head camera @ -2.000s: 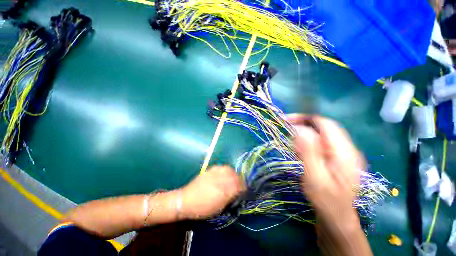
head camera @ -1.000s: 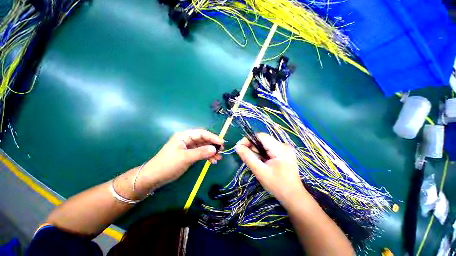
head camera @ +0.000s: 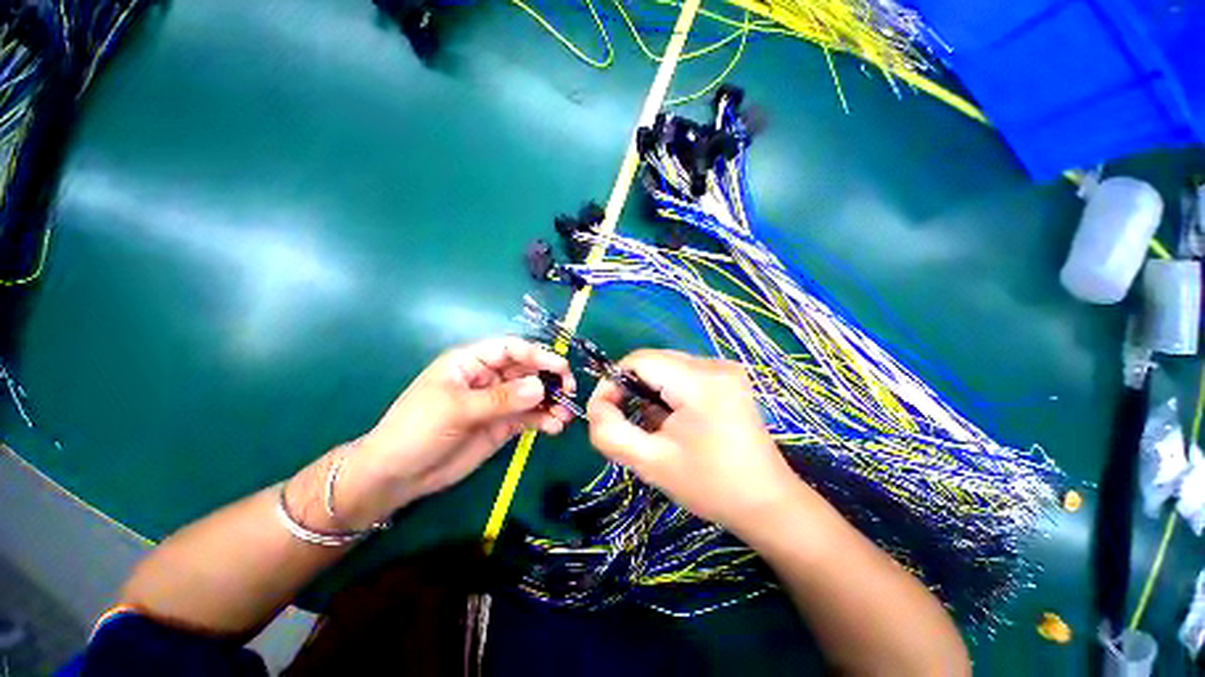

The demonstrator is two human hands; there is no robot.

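Note:
My left hand (head camera: pixel 482 397) holds a small black connector housing (head camera: pixel 551 386) between thumb and fingers, over the yellow tape line. My right hand (head camera: pixel 687 423) is close beside it, shut on several black wires (head camera: pixel 591 355). Their thin metallic tips fan out to the upper left, above my left fingertips. A short lead spans the small gap between the hands. Whether a wire end sits in the housing cannot be told. The large wire harness bundle (head camera: pixel 819 351) lies right of and behind my right hand, with black connectors (head camera: pixel 694 146) at its upper-left end.
Yellow wires (head camera: pixel 846 29) lie at the top, beside a blue plastic bin (head camera: pixel 1070 79) at the upper right. White translucent containers (head camera: pixel 1113 241) and small clear bags (head camera: pixel 1163 450) line the right edge. Another harness bundle (head camera: pixel 46 79) is at the upper left. Dark strands (head camera: pixel 912 516) lie near my right forearm.
My hands have come from the lower bundle to meet over the tape line, now closer together. The black wires in my right hand now point up-left with tips fanned. The view has shifted slightly.

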